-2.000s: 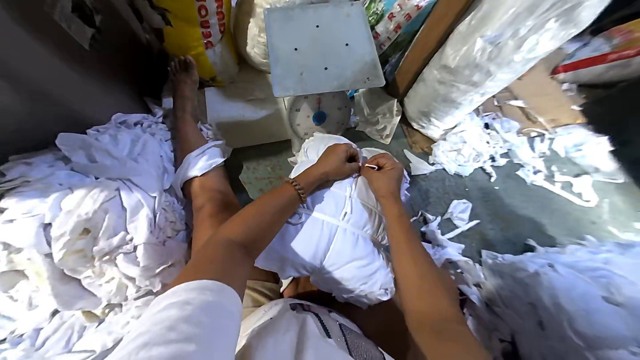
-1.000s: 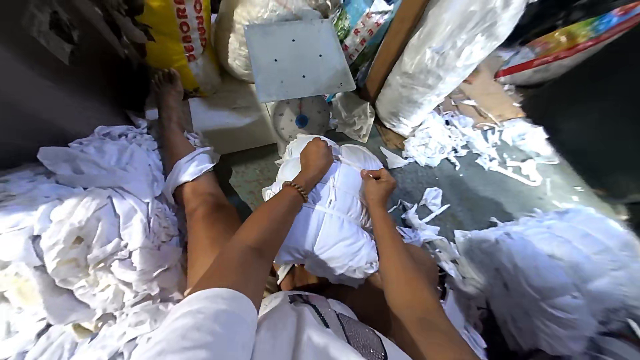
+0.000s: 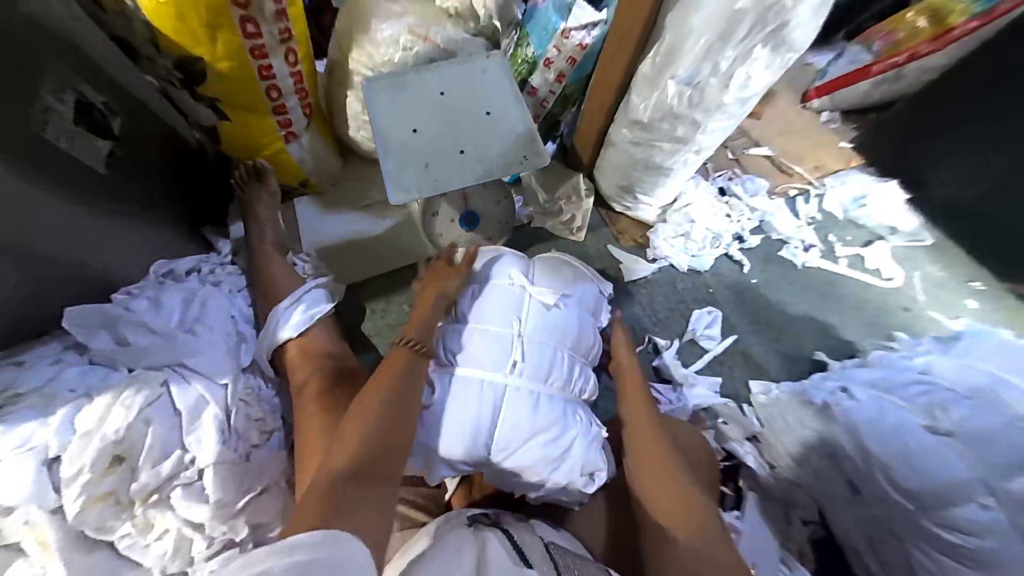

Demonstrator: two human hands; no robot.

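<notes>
A bundle of white cloth (image 3: 512,424) lies between my legs, tied round with white cloth strips that are knotted on top (image 3: 518,344). My left hand (image 3: 442,276) rests at the bundle's upper left side, its fingers spread near the dial of the scale. At the bundle's right side is my right hand (image 3: 614,344), seen edge-on, with its fingers mostly hidden. Just beyond the bundle stands a dial scale (image 3: 468,214) with a flat metal platform (image 3: 452,124).
Heaped white cloth lies at the left (image 3: 160,432) and right (image 3: 904,432). Scraps (image 3: 704,224) litter the floor. Behind stand a yellow sack (image 3: 240,80), a wooden post (image 3: 616,80) and a tall plastic-wrapped roll or sack (image 3: 704,88).
Both hands have left the strip on top of the bundle and moved apart to its two sides. The knotted strips on top are now uncovered.
</notes>
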